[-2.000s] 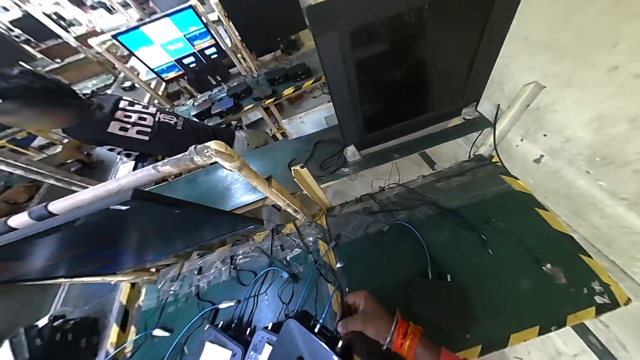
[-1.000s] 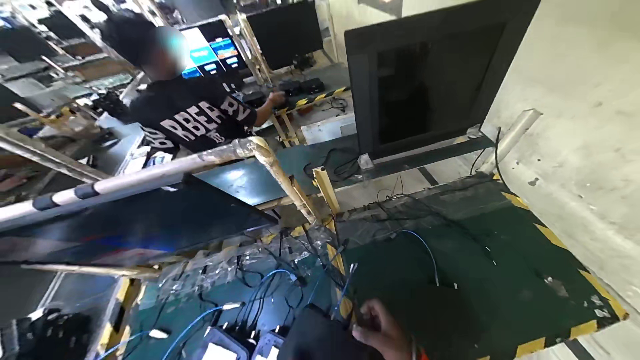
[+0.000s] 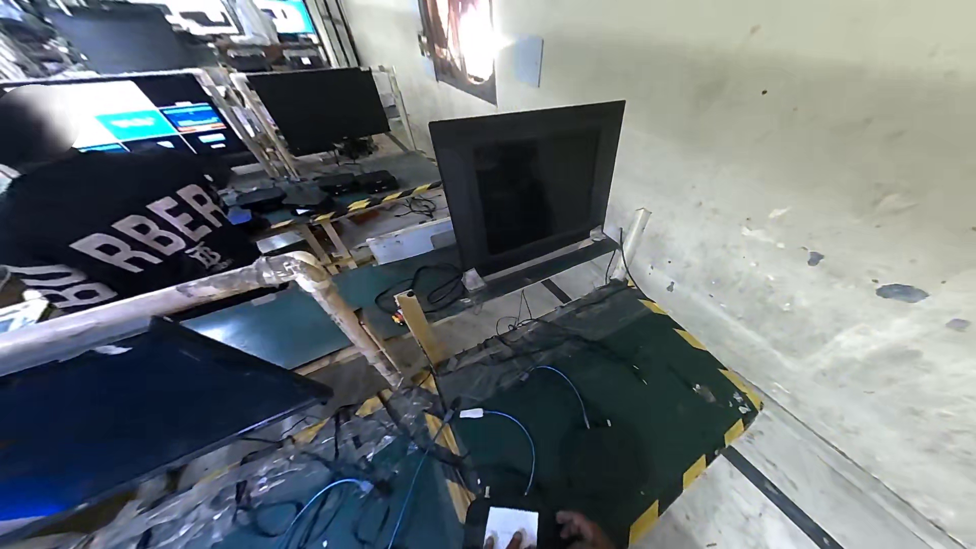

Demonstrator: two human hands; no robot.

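At the bottom edge of the head view is a black box-shaped device (image 3: pixel 476 522) with a white label (image 3: pixel 512 520) on its upper face. Fingertips of my left hand (image 3: pixel 505 541) rest on the label; the rest of that hand is cut off by the frame. Close by the device's right side is my right hand (image 3: pixel 581 528), its fingers partly bent; whether they touch the device is unclear. Beyond the device a blue cable (image 3: pixel 531 442) with a white connector (image 3: pixel 471 413) curves over the green tabletop (image 3: pixel 602 450). Another blue cable (image 3: pixel 568 380) arches farther back.
A dark screen (image 3: pixel 130 412) leans at left below a taped pipe frame (image 3: pixel 320 293). Tangled black cables and clear plastic (image 3: pixel 267 488) lie at lower left. A large black panel (image 3: pixel 534 183) stands behind the table near the wall. A co-worker (image 3: pixel 130 221) is at far left.
The labelled device has come into sight at the bottom with left fingertips on it; my left hand was not seen before. My right hand shows lower in the frame. The view has swung upward.
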